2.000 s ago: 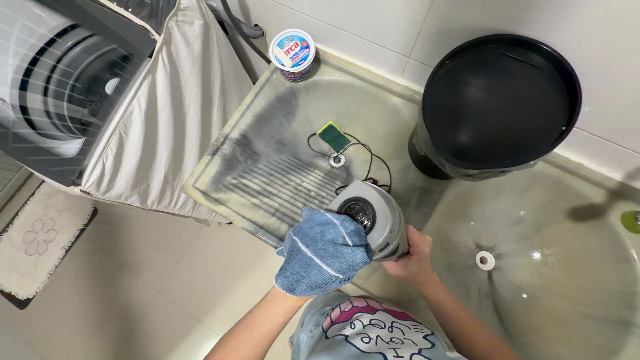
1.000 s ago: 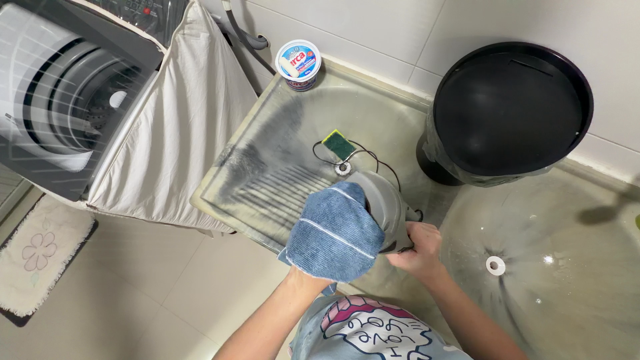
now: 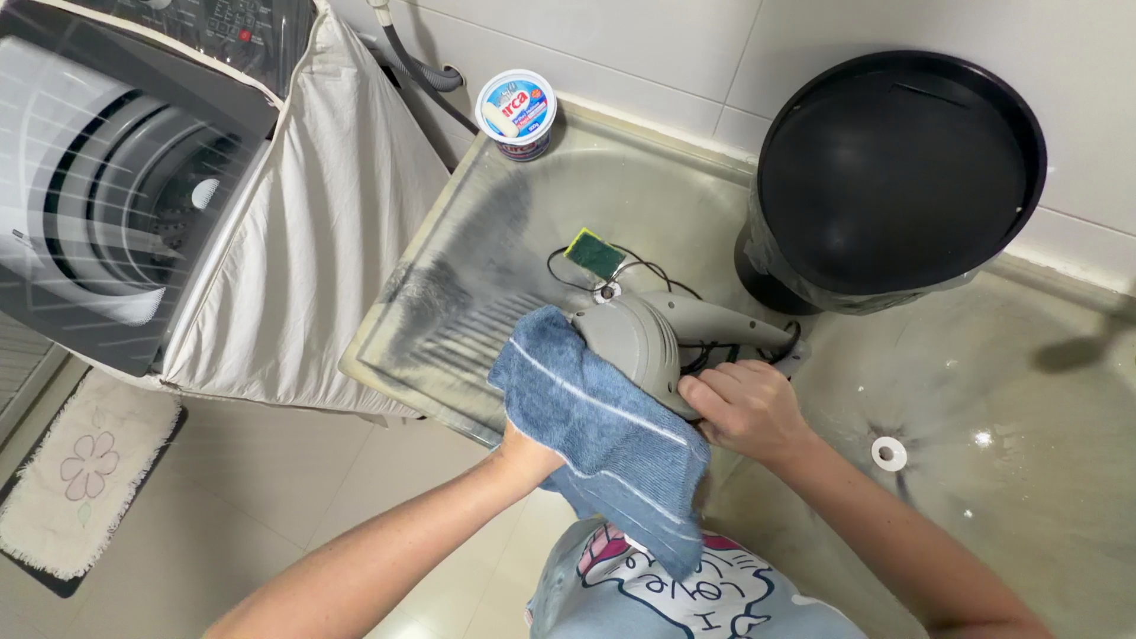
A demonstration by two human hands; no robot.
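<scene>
My left hand [image 3: 530,454] is mostly hidden under a blue cloth [image 3: 586,390] with white stripes, which lies against a grey corded appliance, possibly a hair dryer [image 3: 626,342]. The appliance is over the ribbed laundry sink, its handle-like part pointing right. My right hand [image 3: 750,408] has its fingers curled on the near right edge of the appliance's body. A black cord [image 3: 652,266] loops behind it, by the sink's white drain [image 3: 607,292]. Close to that drain lies a green and yellow sponge [image 3: 595,254].
A lidded plastic tub [image 3: 516,115] stands on the sink's back left corner. A black bin [image 3: 901,177] with a plastic liner is at the back right, beside a second basin [image 3: 1003,408]. At the left are a covered washing machine [image 3: 311,222] and a floor mat [image 3: 89,470].
The appliance has turned, so its handle-like part now shows to the right and the round vent seen earlier is out of sight. The cloth now hangs lower, toward my shirt.
</scene>
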